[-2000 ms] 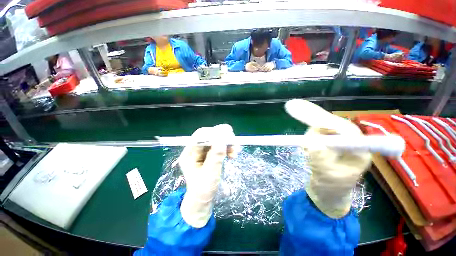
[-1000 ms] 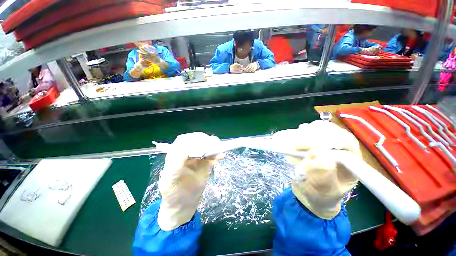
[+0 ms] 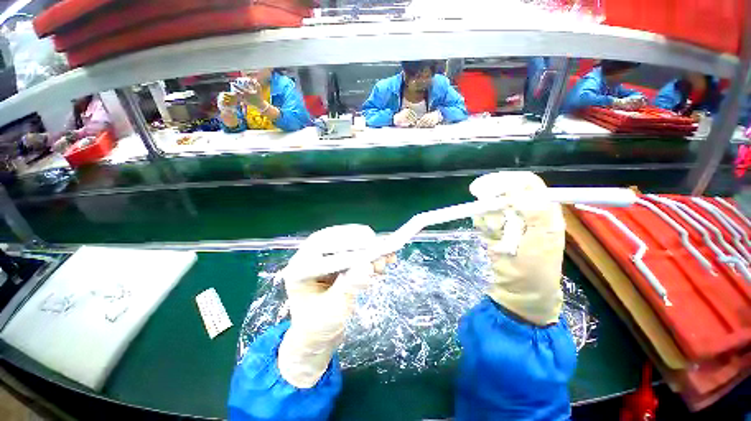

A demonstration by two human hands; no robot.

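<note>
A white bent arm (image 3: 436, 215) is held up level above the bench in both gloved hands. My left hand (image 3: 331, 265), in a cream glove, is closed around its thinner left end, whose tip sticks out to the left. My right hand (image 3: 519, 234), also in a cream glove, grips it near the thicker straight end, which points right. A small pale piece shows at my right palm; I cannot tell what it is. Crinkled clear plastic film (image 3: 403, 308) lies on the green bench under and between my hands.
A white foam pad (image 3: 95, 308) with small wire-like parts and a pale card (image 3: 213, 312) lie left. Right, a red tray (image 3: 683, 279) with white bent arms lies over cardboard (image 3: 613, 288). A metal shelf (image 3: 395, 51) crosses above. People in blue smocks sit beyond the green belt (image 3: 329, 201).
The arm's thick end has swung up from pointing down right to nearly level, and my right hand has risen with it. My left hand still holds the other end.
</note>
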